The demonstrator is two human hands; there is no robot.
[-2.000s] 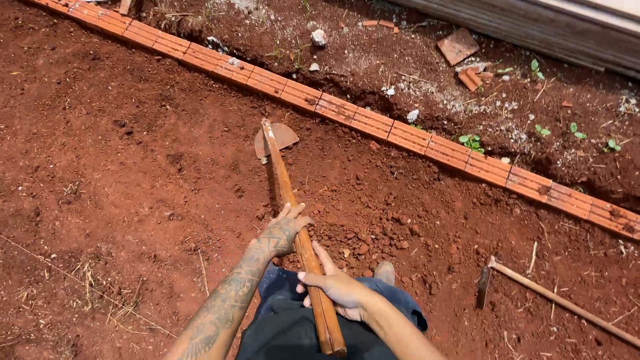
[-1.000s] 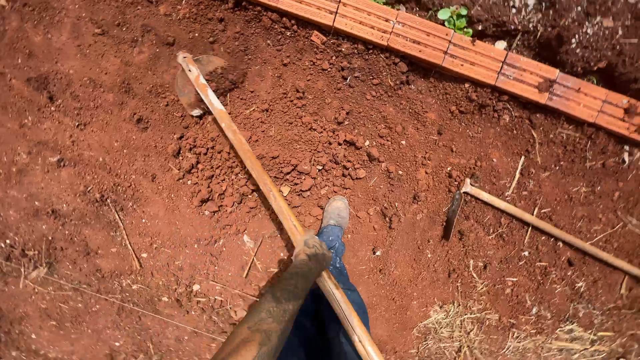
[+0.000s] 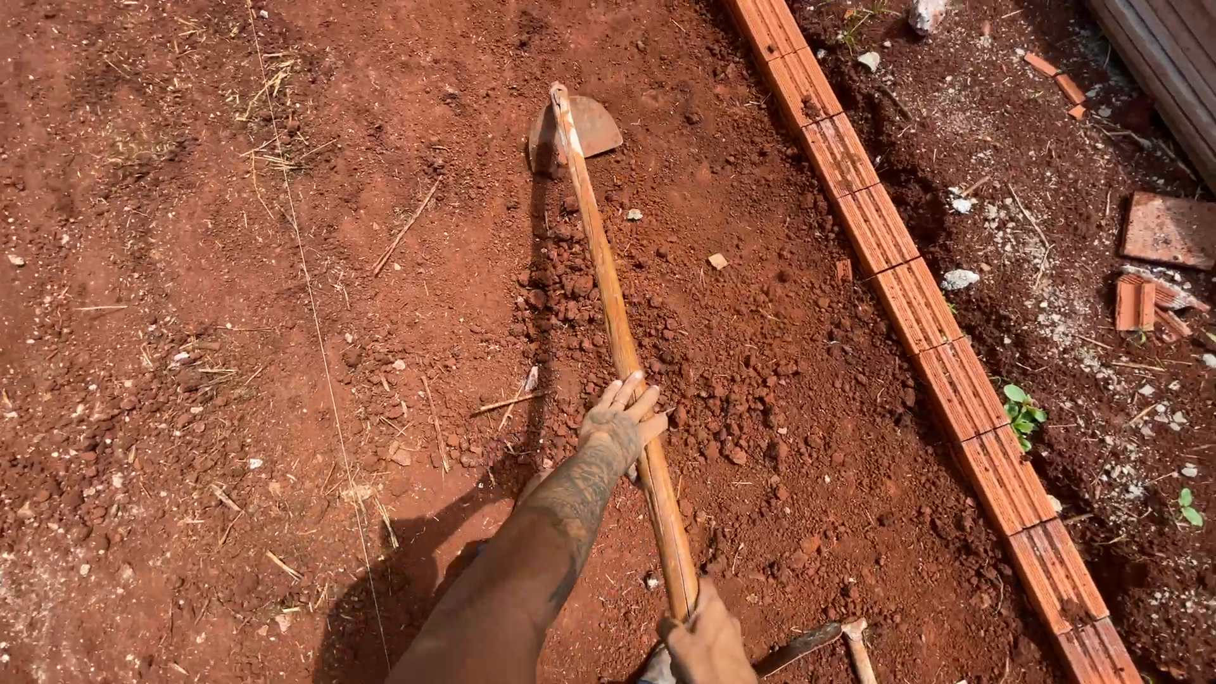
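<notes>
A hoe with a long wooden handle (image 3: pixel 605 271) stretches away from me over red soil. Its rounded metal blade (image 3: pixel 591 128) is at the far end, at or just above the ground; contact is hard to tell. My left hand (image 3: pixel 622 418) is on the middle of the handle, thumb side hidden, with tattoos on the hand and forearm. Lower down, my right hand (image 3: pixel 708 636) grips the handle near its butt end. Loose clods of soil (image 3: pixel 750 408) lie beneath and right of the handle.
A row of orange hollow bricks (image 3: pixel 912 304) runs diagonally on the right. Beyond it lie broken brick pieces (image 3: pixel 1135 304), a flat tile (image 3: pixel 1170 230) and stacked boards (image 3: pixel 1164 76). A thin string (image 3: pixel 318 332) crosses the soil at left. A second tool's head (image 3: pixel 803 646) lies near my foot.
The view has turned a lot. My right hand, out of sight one second ago, now shows on the lower handle. My left hand remains on the handle.
</notes>
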